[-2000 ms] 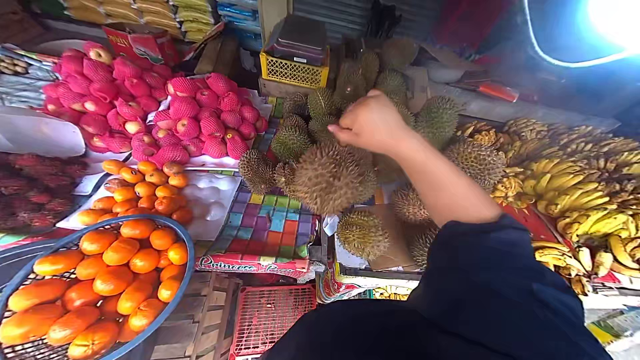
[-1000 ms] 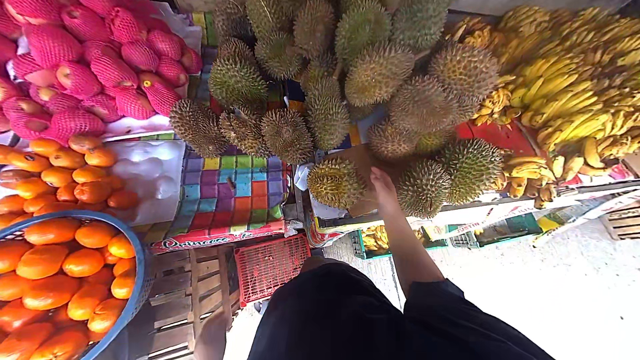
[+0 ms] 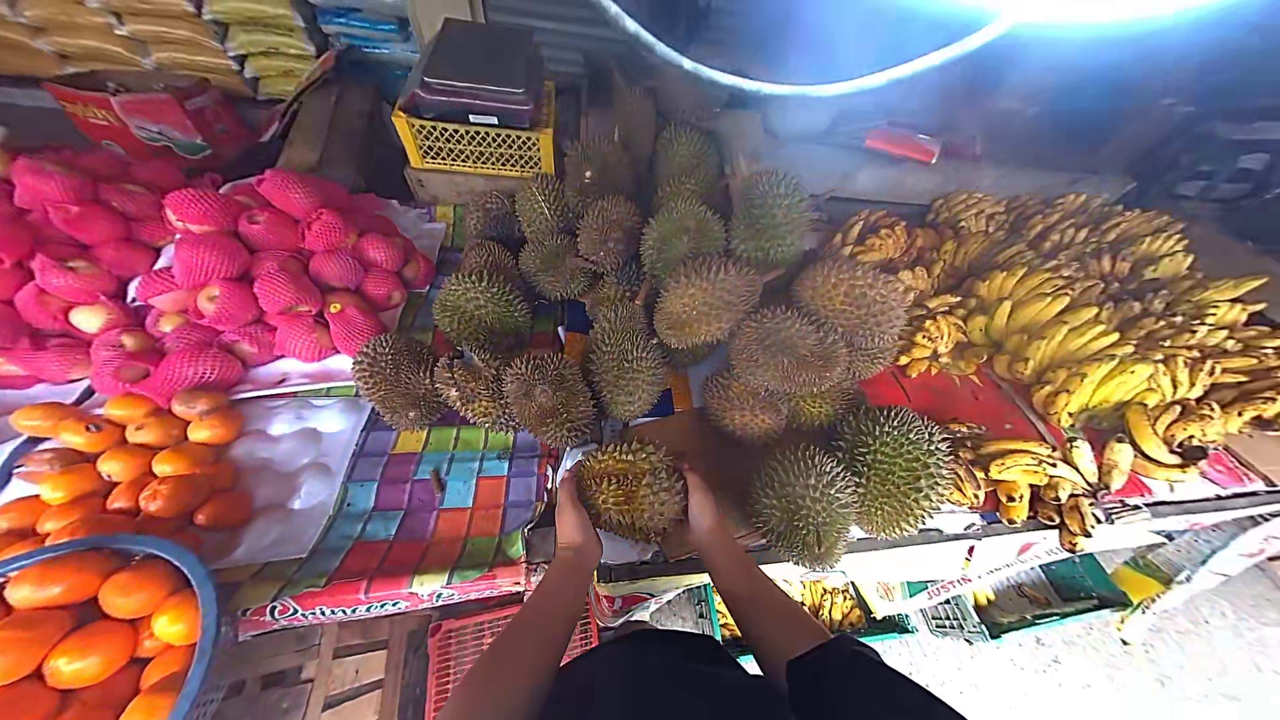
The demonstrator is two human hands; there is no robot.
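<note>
A yellow-brown durian [image 3: 632, 492] lies at the front edge of the stall, between my two hands. My left hand [image 3: 576, 520] is against its left side and my right hand [image 3: 704, 512] against its right side, both with the palms turned inward. The undersides of the fingers are hidden. Close behind is a pile of durians, with a spiky brown one [image 3: 548, 398] just beyond the held fruit. Two greener durians, one [image 3: 803, 505] nearer and one [image 3: 893, 470] farther right, sit to the right of my right hand.
Bananas [image 3: 1040, 330] are heaped on the right. Pink-netted fruit [image 3: 230, 275] and orange fruit [image 3: 150, 460] fill the left, with a blue-rimmed basket [image 3: 205, 600] in front. A yellow crate [image 3: 480, 148] stands at the back. Below the edge is a red plastic crate [image 3: 445, 650].
My right hand was over the back durians, then came down to the right side of the front durian. My left hand, low beside the red crate a second ago, is now at that durian's left side.
</note>
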